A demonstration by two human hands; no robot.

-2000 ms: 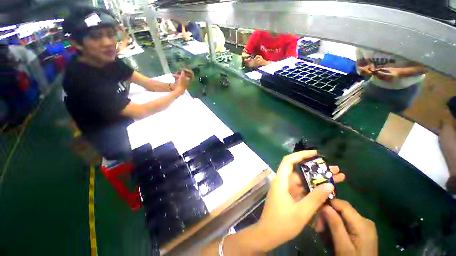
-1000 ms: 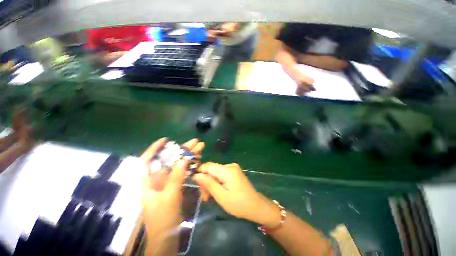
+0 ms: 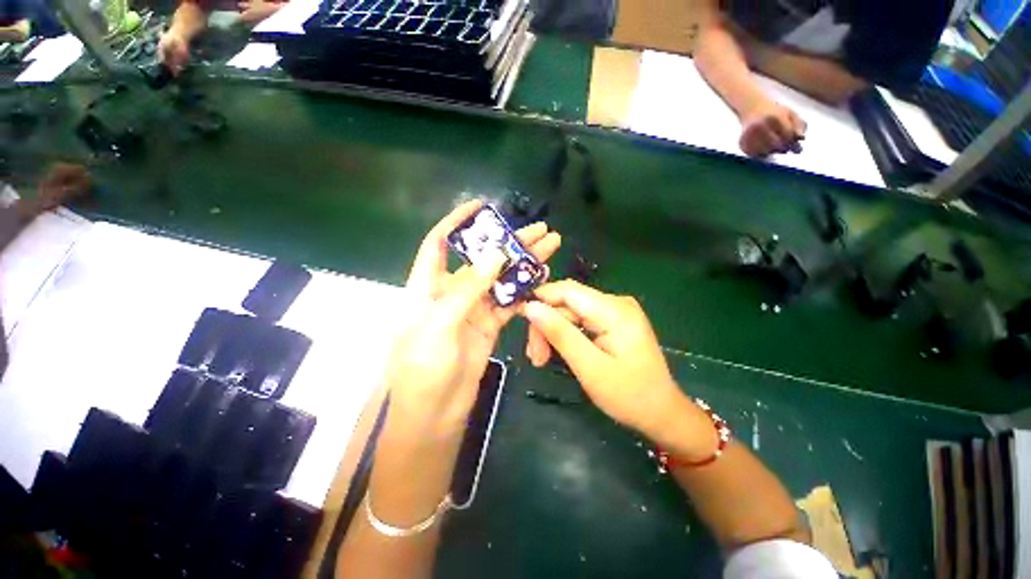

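Note:
A black plastic case half with a populated circuit board inside is held up over the bench edge, open side up. White, silver and yellowish parts show in it. My left hand cradles it from below and the left, thumb on the board. My right hand pinches the case's lower right end with its fingertips. A cord at that end cannot be made out. Dark glossy cases or covers lie in overlapping rows on the white sheet at left.
A smartphone lies below my hands. The green conveyor carries black corded parts. Black compartment trays are stacked across it. Layered boards and a tan scrap are at right. A person's hand rests opposite.
The view has swung right from the neighbouring worker and then tilted down to the bench. My hands still hold the case; my right hand stays at its lower end.

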